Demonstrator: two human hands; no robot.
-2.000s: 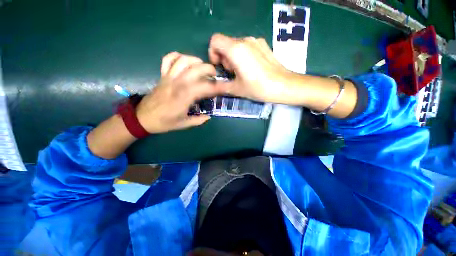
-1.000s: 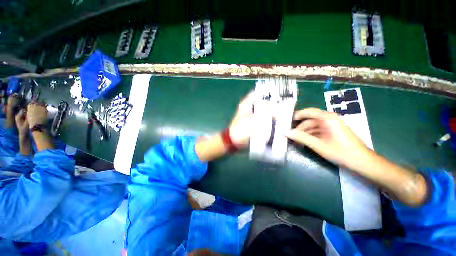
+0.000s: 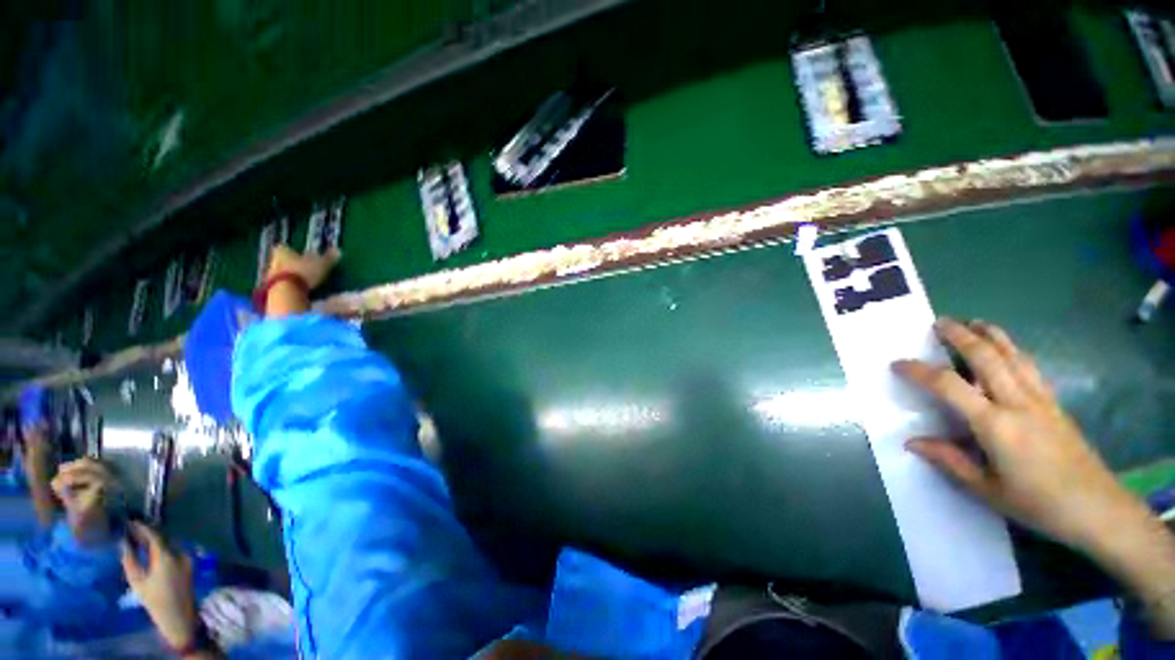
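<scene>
My left hand (image 3: 303,273), with a red wristband, reaches over the rail to the belt at the left. Its fingertips are beside a phone unit (image 3: 326,227); the hand is small, and I cannot tell whether it grips it. My right hand (image 3: 1018,432) is open, fingers apart, over the right edge of the long white sticker strip (image 3: 921,471). The strip has black die-cut stickers (image 3: 867,272) at its far end and is plain white below. No phone unit lies between my hands.
Several phone units lie on the green belt, one tilted (image 3: 552,137) over a dark rectangle. A worn pale rail (image 3: 619,250) divides belt and bench. A blue bin (image 3: 215,355) is by my left sleeve. Another person's hands (image 3: 161,587) show at lower left. A white-tipped stub (image 3: 1152,300) is at right.
The phone unit that was between my hands is gone from there. My left hand has moved far left onto the belt. My right hand has moved right, onto the strip. The view has turned.
</scene>
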